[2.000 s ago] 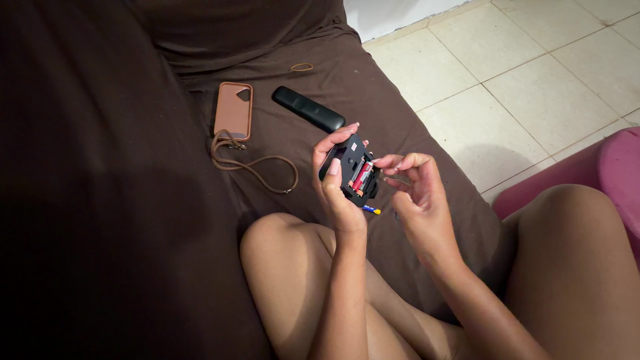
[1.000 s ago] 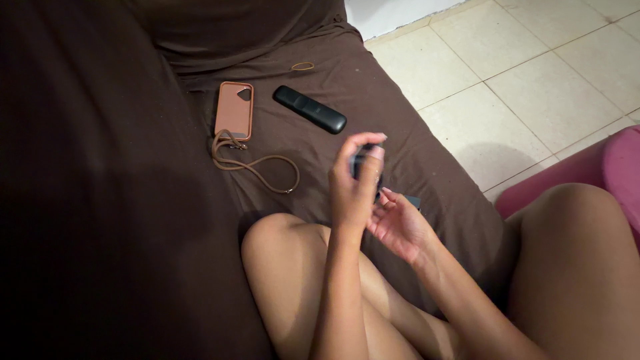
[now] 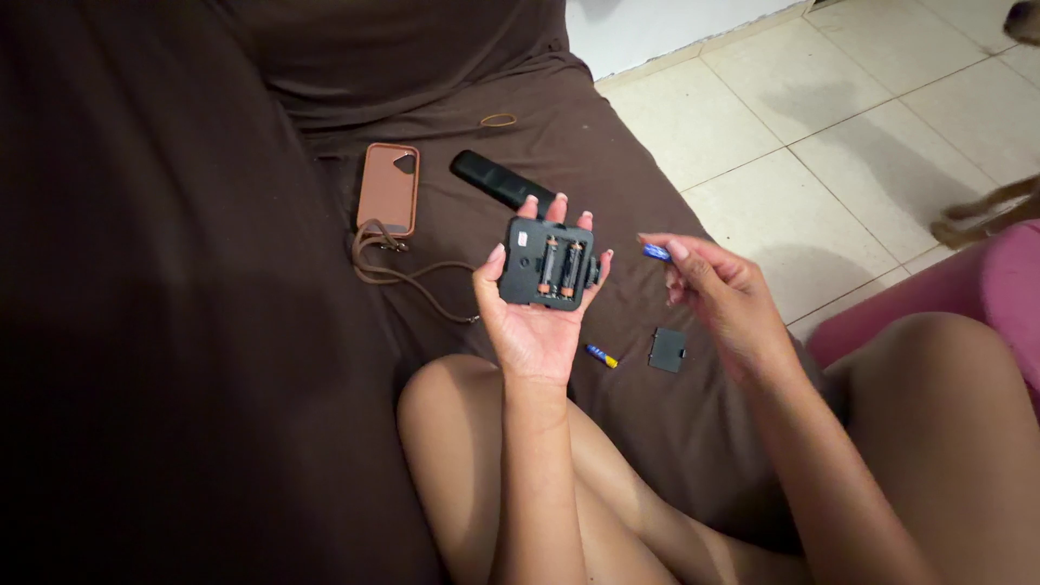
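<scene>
My left hand [image 3: 536, 325] holds a small black electronic device [image 3: 524, 276] on its palm, back side up. Two batteries [image 3: 561, 268], dark with copper-coloured ends, lie side by side in its uncovered compartment. Between the thumb and fingers of my right hand [image 3: 715, 284] is a blue battery [image 3: 656, 253], to the right of the device. A blue and yellow battery [image 3: 601, 356] rests on the brown sofa cover below the device. To its right lies a small dark battery cover [image 3: 667, 350].
A black remote control [image 3: 500, 180], a copper-coloured phone case [image 3: 388, 191] with a cord strap [image 3: 431, 276] and a thin loop [image 3: 498, 120] lie on the sofa cover [image 3: 650, 187]. A pink object [image 3: 934, 284] stands at right. Parts of an animal [image 3: 987, 211] show over the floor tiles.
My left hand has turned palm up, bringing the device's battery side into view. My right hand has moved away to the right and up, with a blue battery now visible in its fingers.
</scene>
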